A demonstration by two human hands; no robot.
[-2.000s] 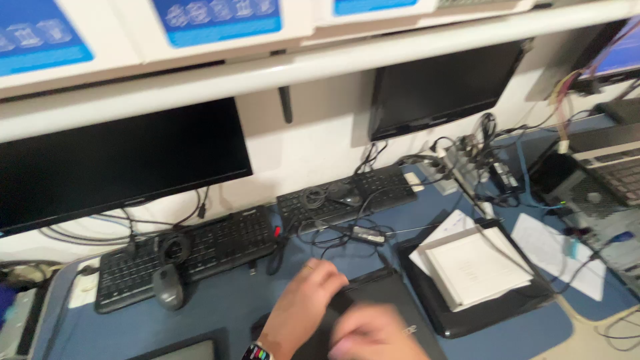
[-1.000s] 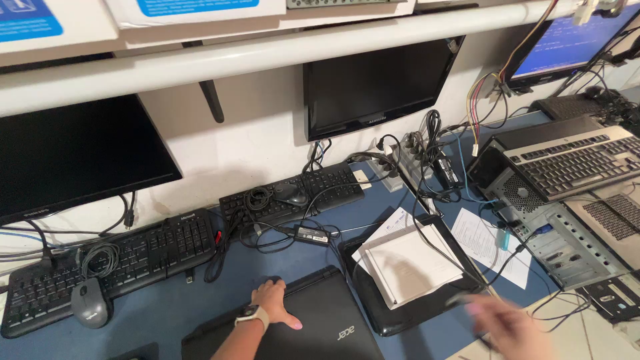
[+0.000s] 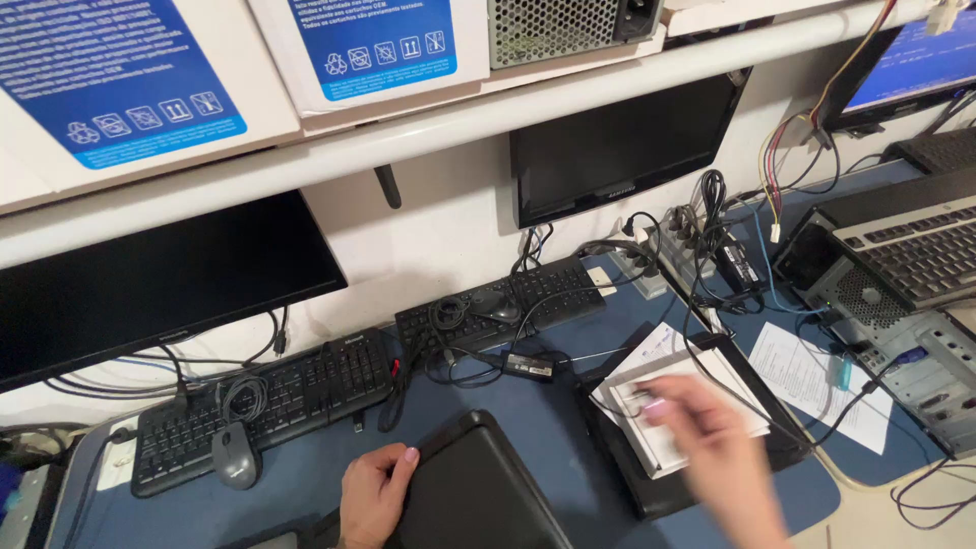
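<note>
My left hand [image 3: 375, 488] is at the left edge of a closed black laptop [image 3: 469, 488], its thumb on top and its fingers curled at the side. The laptop lies on the blue desk, its near part cut off by the frame. On the right, my right hand [image 3: 705, 438], blurred, is above a flat white box [image 3: 640, 435]. Its thumb and fingertips pinch what looks like a thin black cable [image 3: 631, 412]. The box and some papers [image 3: 657, 343] rest on another black laptop-like device [image 3: 648, 499].
Behind are two black keyboards [image 3: 305, 389] [image 3: 427, 320], a grey mouse [image 3: 235, 457], a power adapter [image 3: 528, 367] and tangled cables. Two dark monitors [image 3: 152, 290] [image 3: 625, 145] stand under a white rail [image 3: 427, 99]. An open computer case [image 3: 934, 374] and a printed sheet [image 3: 816, 389] are at the right.
My right hand has moved left from beyond the white box to above it. The laptop under my left hand has shifted, and the lid logo seen a second ago no longer shows.
</note>
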